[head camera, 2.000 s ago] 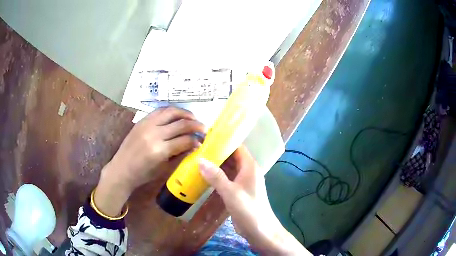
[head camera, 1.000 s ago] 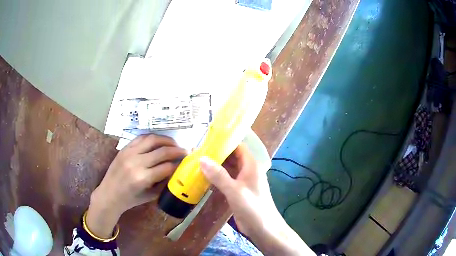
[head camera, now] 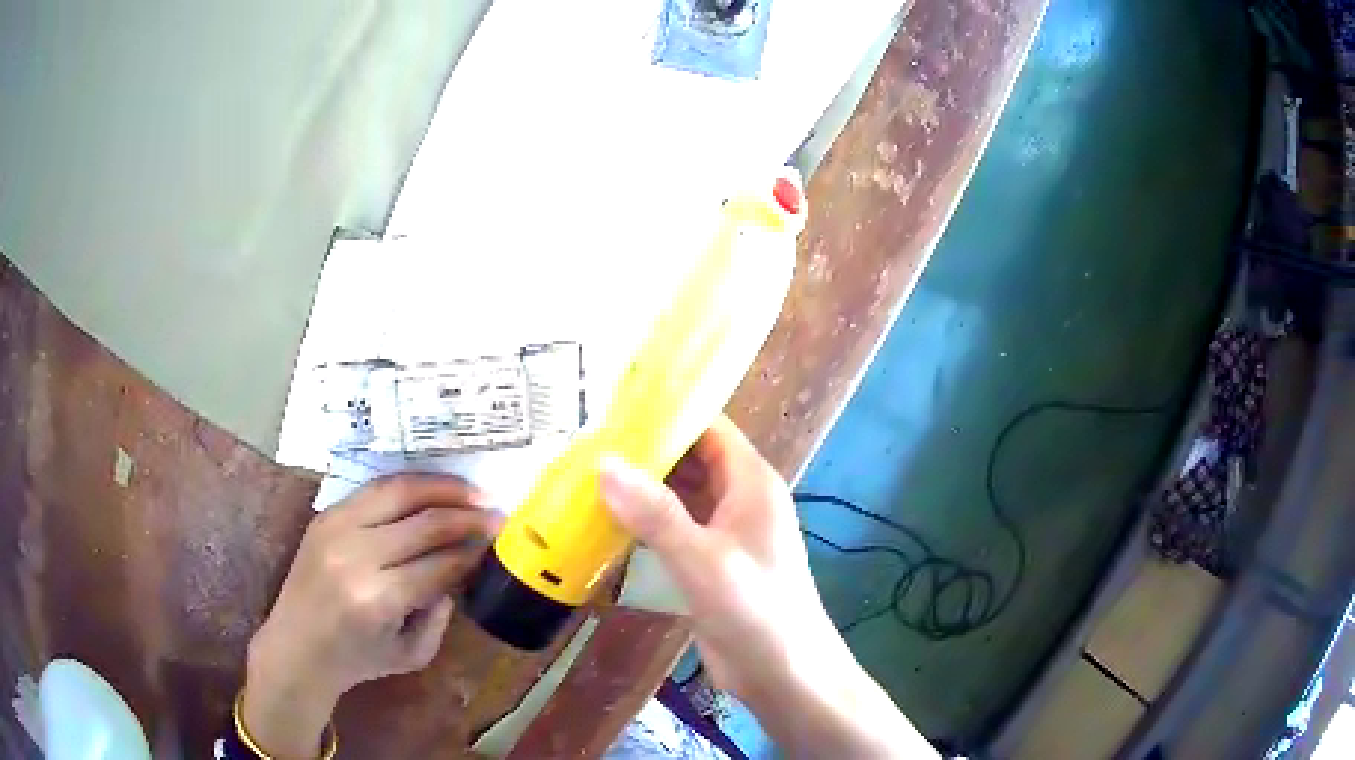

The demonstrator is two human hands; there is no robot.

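The yellow electric scissors (head camera: 654, 371) point up and right, with a red button near the tip and a black end cap. My right hand (head camera: 728, 557) is closed around its lower body. My left hand (head camera: 372, 587) is at the near end of the white paper pattern (head camera: 550, 193), its fingers bent at a small white strip (head camera: 345, 483); whether it grips the strip is unclear. A block weight (head camera: 464, 404) with a printed label lies on the pattern. The thin tip of the scissors is mostly hidden.
Grey-beige fabric (head camera: 164, 178) spreads at left on the brown wooden table (head camera: 134, 386). A handled weight (head camera: 710, 37) sits at the top. A fabric flap (head camera: 543, 698) lies near the table edge. A white rounded head (head camera: 86, 713) is at lower left. Black cable (head camera: 944, 594) lies on green floor.
The view has shifted, so pattern, block weight and fabric appear lower and further left. The handled weight has come into view at the top. My right hand still holds the scissors; my left hand stays beside the pattern end.
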